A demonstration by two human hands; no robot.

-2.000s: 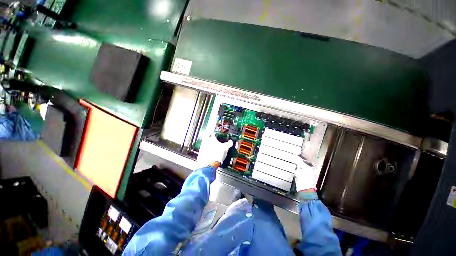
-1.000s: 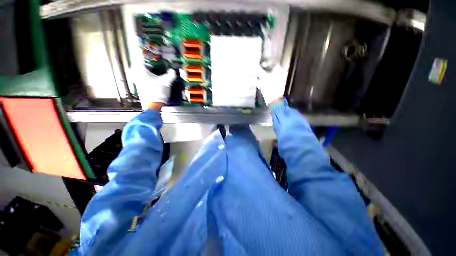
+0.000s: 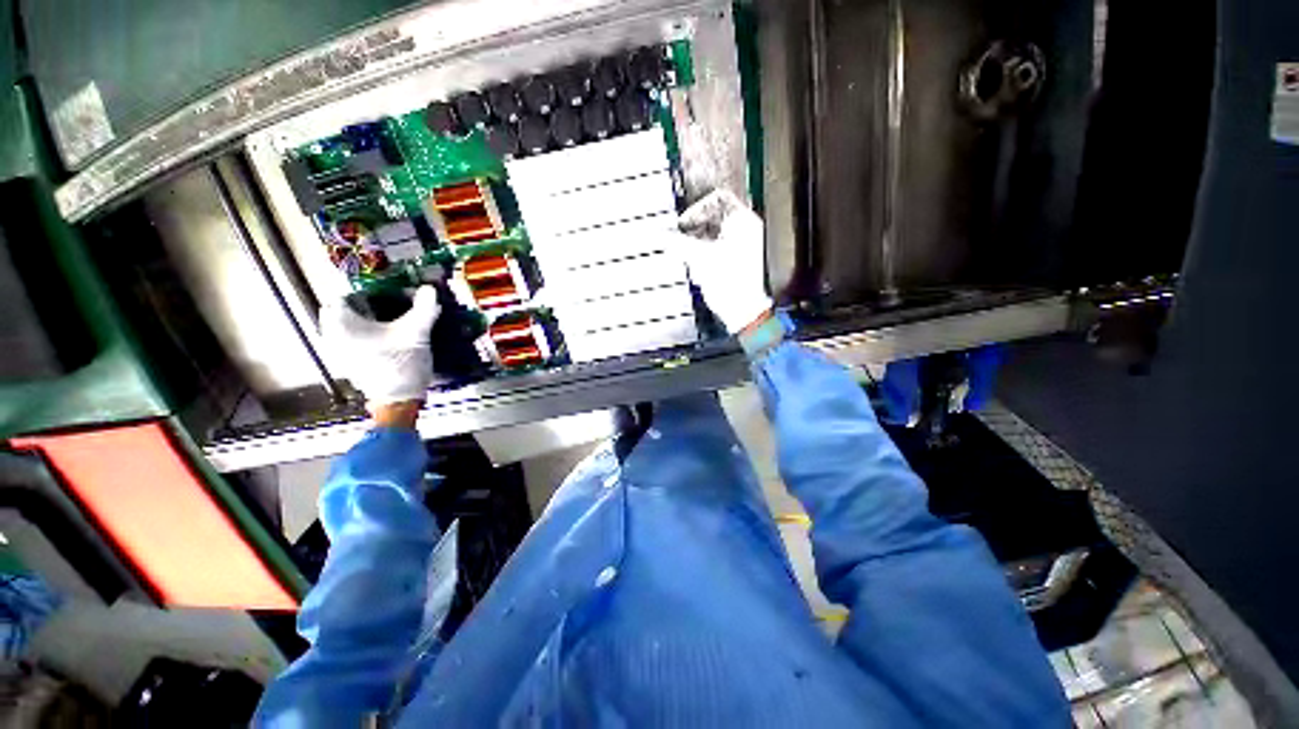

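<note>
The green power circuit board lies in the pale grey carrier frame across the rails. White bars cover its right part, with three orange-copper chokes to their left and black capacitors along the far edge. My left hand, white-gloved, holds the board's near left corner, thumb by a black part. My right hand, white-gloved, is at the board's right edge, fingers curled. Some fingertips are hidden, and whether the board is fully seated cannot be seen.
The near metal rail runs between my body and the board. A dark grey machine stands at right. A red-orange panel is at left, the green bench at upper left. A black bin is below the rail at right.
The view has tilted and shifted. Both hands stay at the board's sides; the right hand now sits farther up its right edge with fingers curled. The board remains in the frame.
</note>
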